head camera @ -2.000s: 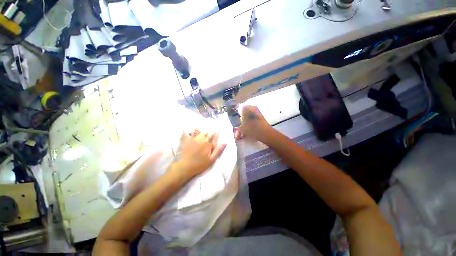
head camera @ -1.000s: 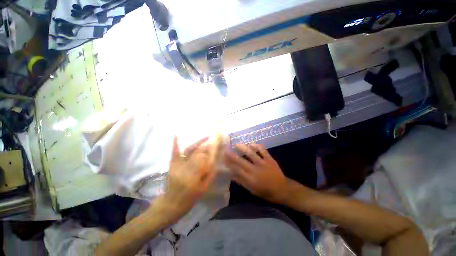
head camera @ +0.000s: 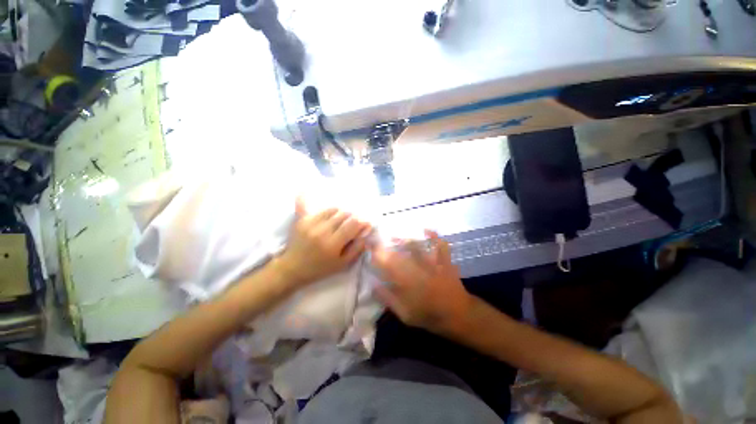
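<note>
The white garment piece (head camera: 224, 224) lies bunched over the left of the table and the bed's front edge, hanging down below. My left hand (head camera: 326, 242) grips the cloth near its right edge, fingers curled. My right hand (head camera: 420, 281) is just right of it at the same edge, fingers bent and slightly blurred; its fingertips seem to pinch the cloth. The sewing machine (head camera: 481, 124) stands behind. Its presser foot area (head camera: 383, 170) is above my hands, partly lost in glare.
A black smartphone (head camera: 549, 186) with a white cable and a black fabric scrap (head camera: 657, 189) lie on the bed at right. Grey and white cut strips (head camera: 145, 33) are stacked at upper left. A blue tool-like object (head camera: 684, 240) is at the right front edge. A greyish-white heap (head camera: 705, 331) is at lower right.
My right hand has come from beside the needle down to the cloth edge by my left hand. The cloth has shifted towards me. Since a second ago, both hands have moved slightly and the view has shifted.
</note>
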